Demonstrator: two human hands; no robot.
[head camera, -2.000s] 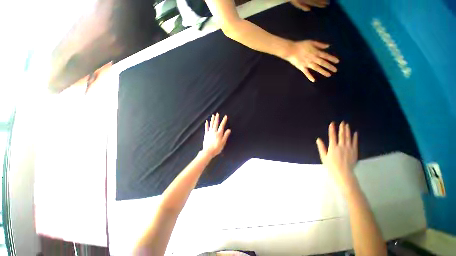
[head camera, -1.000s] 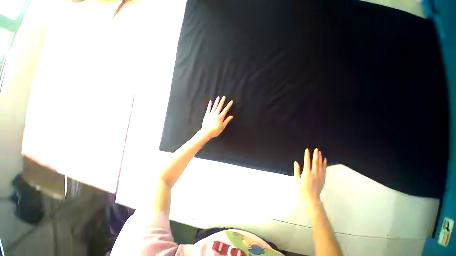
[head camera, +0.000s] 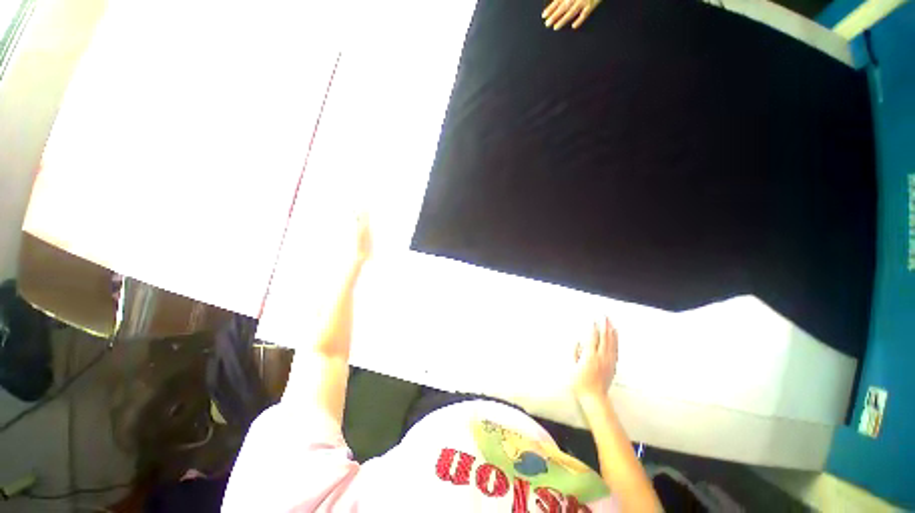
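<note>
The black interlining (head camera: 652, 160) lies nearly flat on the white conveyor belt (head camera: 482, 321), its right side close to the blue fusing press. Faint wrinkles show at its upper left. Whether a panel lies beneath it is hidden. My left hand (head camera: 363, 240) is over the white surface, left of the cloth's near left corner, washed out by glare; its fingers are hard to make out. My right hand (head camera: 597, 356) is over the belt just below the cloth's near edge, empty, fingers held up and a little apart.
The blue fusing press (head camera: 893, 301) with a small warning label (head camera: 873, 411) stands at the right. Another person's hand (head camera: 570, 12) rests at the cloth's far edge. A glaring side table (head camera: 181, 150) is at the left, with a thin gap beside the belt. Dark items lie below it.
Both my hands have come off the cloth onto the white surface. The cloth shows closer to the press. The view has shifted, and the other person's hand is at the top edge.
</note>
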